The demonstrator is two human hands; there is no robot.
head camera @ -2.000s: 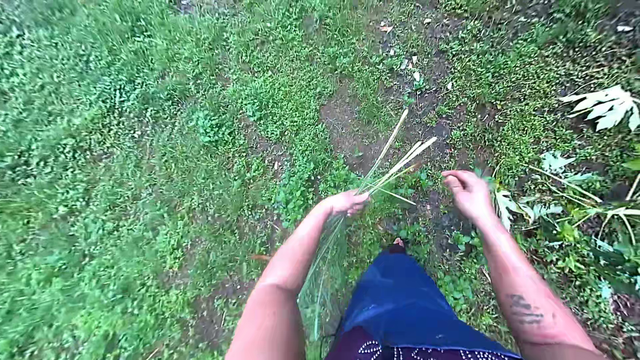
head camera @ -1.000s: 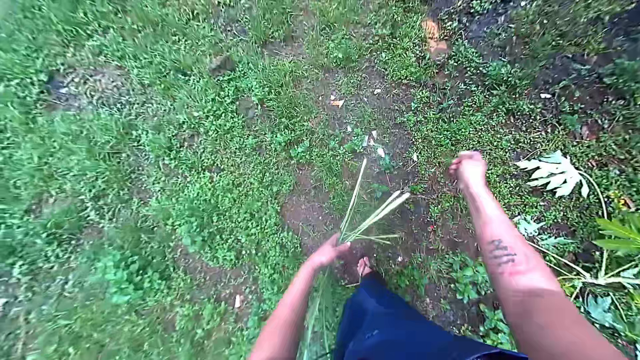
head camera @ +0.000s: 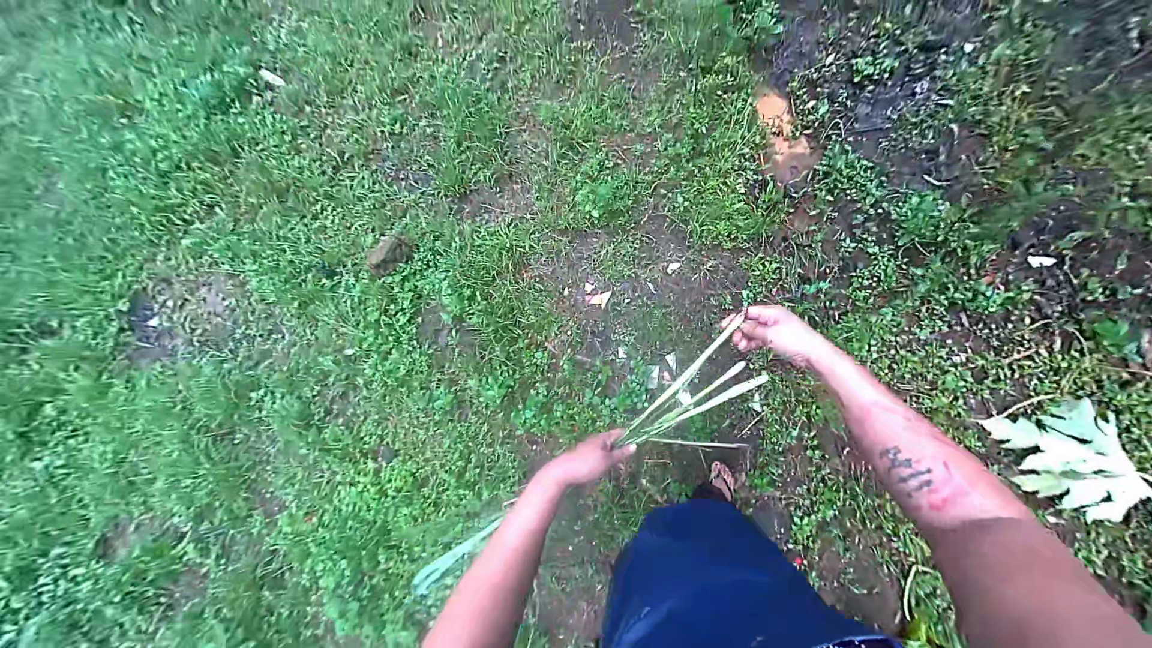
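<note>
My left hand is closed around a bundle of long green stalks with pale ends, which look like lemongrass. The pale ends fan out up and to the right of the fist, and the long green leaves trail down behind my left forearm. With the fingertips of my right hand I pinch the tip of the uppermost stalk. The other pale ends lie just below that hand, apart from it. One thinner stalk sticks out nearly level toward the right.
Grass and low weeds cover damp ground. A brown stone lies left of centre, a muddy puddle at upper right. Small pale scraps are scattered ahead. A large lobed leaf lies at right. My foot shows beyond the blue garment.
My right hand, apart from the stalks in both earlier frames, has moved to them and taken the tip of one. My left hand still holds the bundle. The view has shifted over the ground.
</note>
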